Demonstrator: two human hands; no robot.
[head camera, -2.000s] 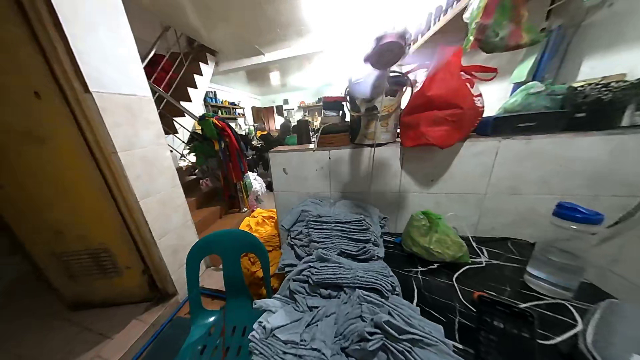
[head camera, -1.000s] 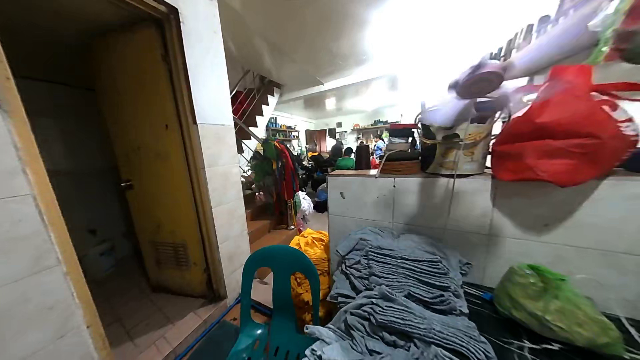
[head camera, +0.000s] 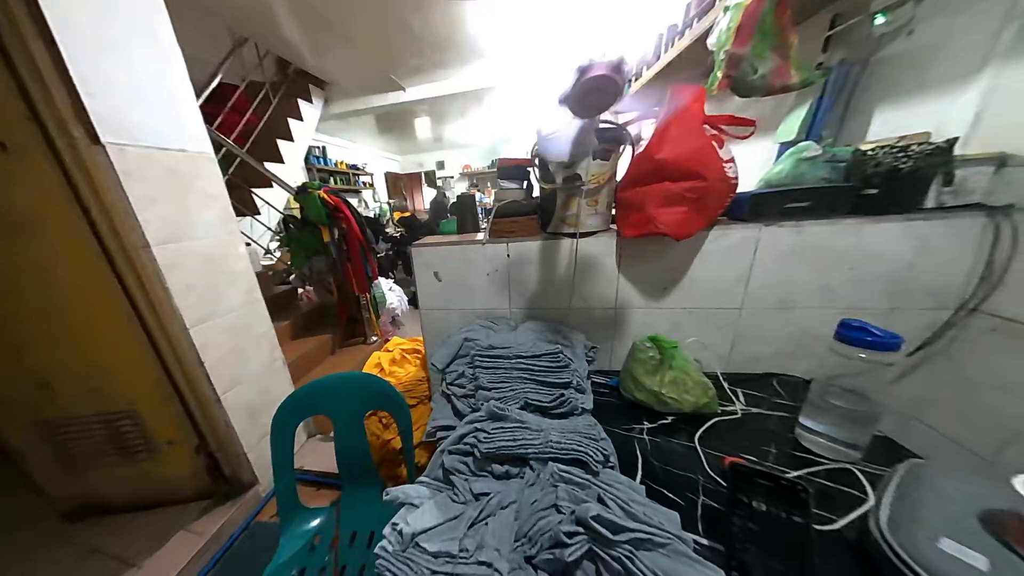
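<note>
Neither of my hands shows in the head view. Grey garments lie in layered, overlapping piles on a table with a black marble-pattern top. To the right of the piles sit a knotted green plastic bag and a clear plastic jar with a blue lid, partly filled with clear liquid. A dark phone-like device stands near the front edge of the view, with a white cable beside it.
A green plastic chair stands left of the table, with orange cloth behind it. The tiled half wall carries a red bag and a bucket. Stairs and a yellow door are at left.
The view swung left, then back right, bringing the jar and the phone-like device back into sight. The grey piles look unchanged.
</note>
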